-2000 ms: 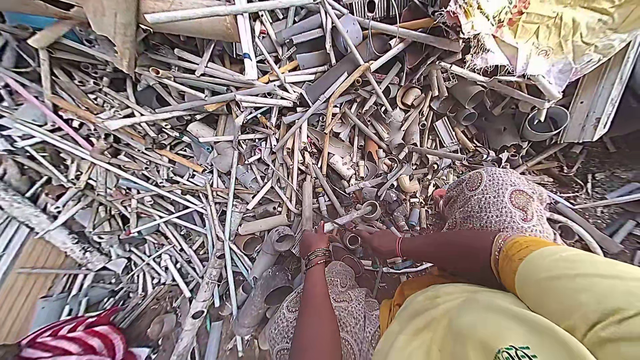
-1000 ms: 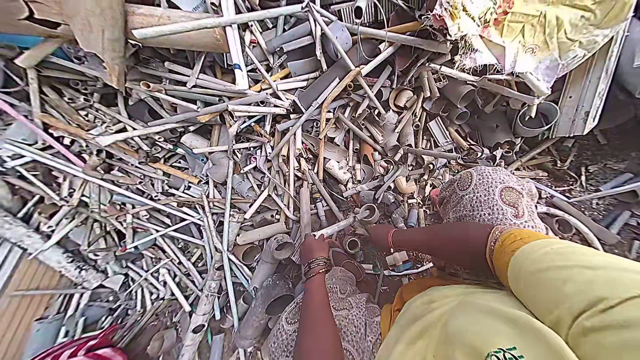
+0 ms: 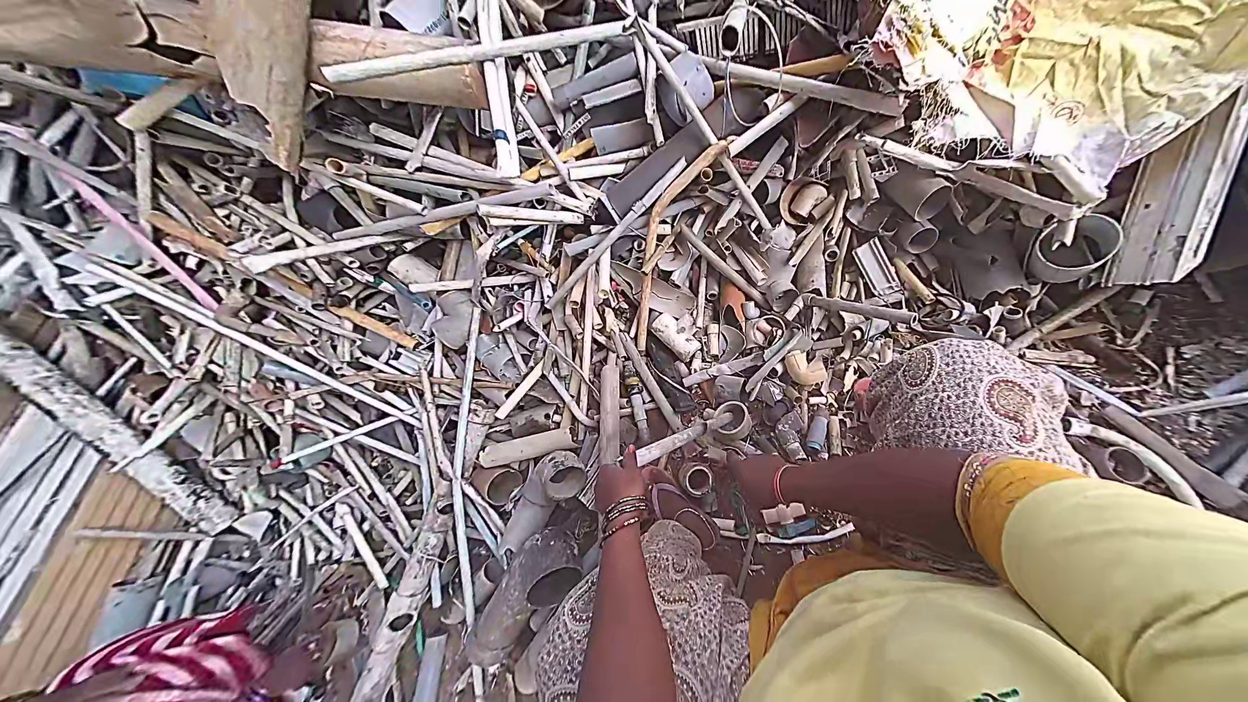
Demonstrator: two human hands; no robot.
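My left hand [image 3: 621,486], with bangles at the wrist, is closed around the near end of a pale plastic pipe piece [image 3: 673,444]. The piece slants up to the right and ends in a wide round socket [image 3: 730,421]. A thicker grey-brown length of pipe [image 3: 609,409] runs straight up from the same hand; whether it is gripped too cannot be told. My right hand [image 3: 753,483], with a red thread at the wrist, is low and just right of a short round pipe fitting [image 3: 696,479]. Its fingers are dark and blurred, so its hold is unclear.
A dense heap of scrap plastic pipes [image 3: 361,361] spreads ahead and left. Wide grey pipes [image 3: 536,580] lie beside my left forearm. A yellowish sack [image 3: 1102,88] and a large grey pipe ring [image 3: 1075,249] are at upper right. Red-and-white cloth [image 3: 166,658] shows at lower left.
My right hand has shifted slightly right, away from my left hand. My left hand stays at the near end of the pale pipe piece.
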